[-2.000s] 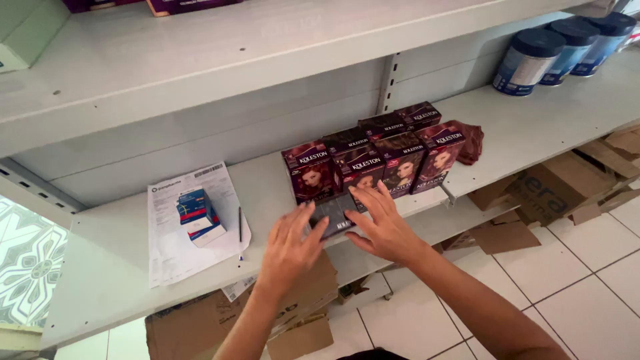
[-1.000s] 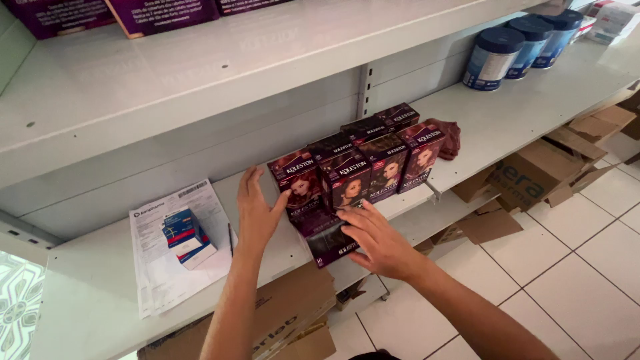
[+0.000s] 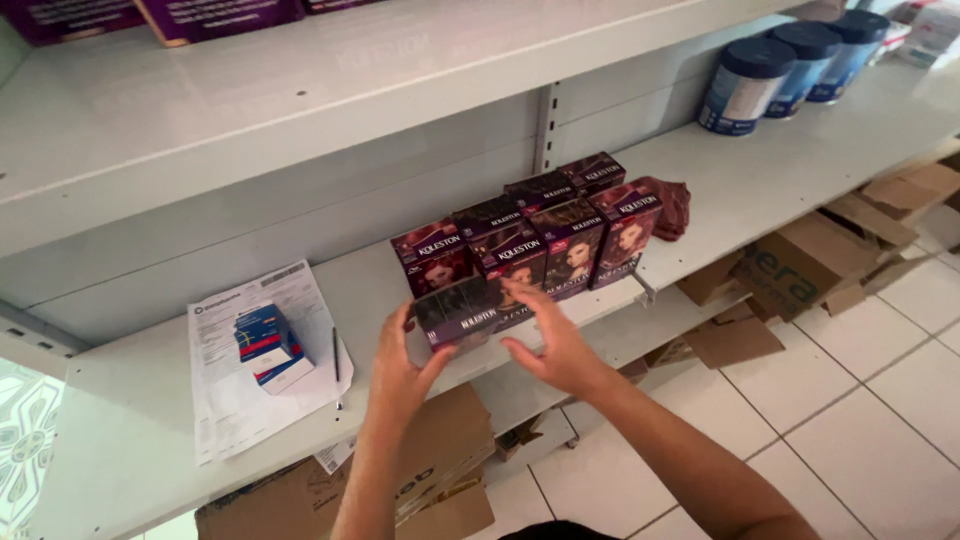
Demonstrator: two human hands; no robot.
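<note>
Several dark Koleston hair-colour boxes (image 3: 568, 244) stand in two rows on the white metal shelf. At the near left of the group, one box (image 3: 457, 311) stands with its dark top toward me. My left hand (image 3: 405, 356) is at that box's left side, fingers and thumb spread around its corner. My right hand (image 3: 551, 337) is by its right side, slightly blurred, with the fingertips over the front of a neighbouring box (image 3: 511, 259) and the thumb apart. Whether either hand presses on a box is hard to tell.
Printed sheets (image 3: 217, 405) with small blue-and-white boxes (image 3: 270, 349) and a pen (image 3: 336, 356) lie at left. A dark red cloth or bag (image 3: 671, 208) is beside the group. Blue tubs (image 3: 746, 86) stand farther right. An upper shelf (image 3: 300, 142) overhangs; cardboard boxes (image 3: 810, 262) lie below.
My left hand has come down from the back left box to the near left box. My right hand has lifted slightly from the near box, its fingers more spread.
</note>
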